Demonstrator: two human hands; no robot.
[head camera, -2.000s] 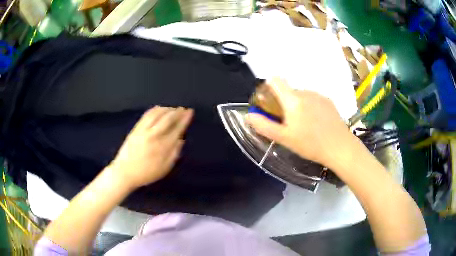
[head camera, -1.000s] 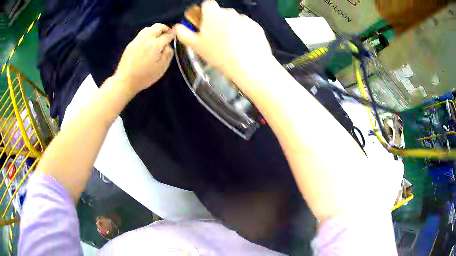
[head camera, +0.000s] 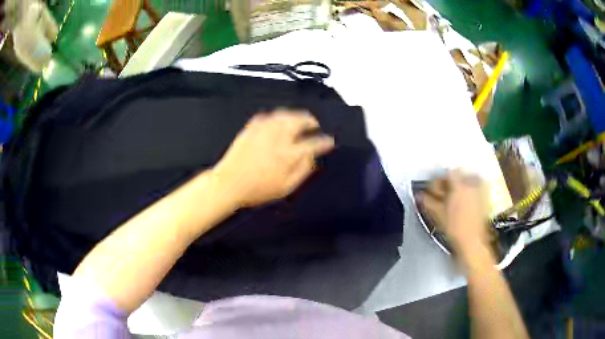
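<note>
A large black garment (head camera: 166, 126) lies spread over the left and middle of the table, bunched at its left end. My left hand (head camera: 275, 155) is over its middle, blurred, with fingers bent; whether it pinches the cloth cannot be told. My right hand (head camera: 461, 205) is blurred at the table's right end, on top of the steam iron. The iron (head camera: 431, 228) shows only as a dark body with a pale curved edge, to the right of the garment; its handle is hidden by the hand.
Black shears (head camera: 285, 68) lie at the garment's far edge on the white table cover (head camera: 404, 86). A yellow rail (head camera: 491, 83) and a yellow hose (head camera: 531, 198) are at the right. A wooden stool (head camera: 123, 26) and pale cartons stand beyond the table.
The iron, on the garment one second ago, is now off it at the table's right end with my right hand. My left hand has moved apart from the iron. The view has turned back over the table.
</note>
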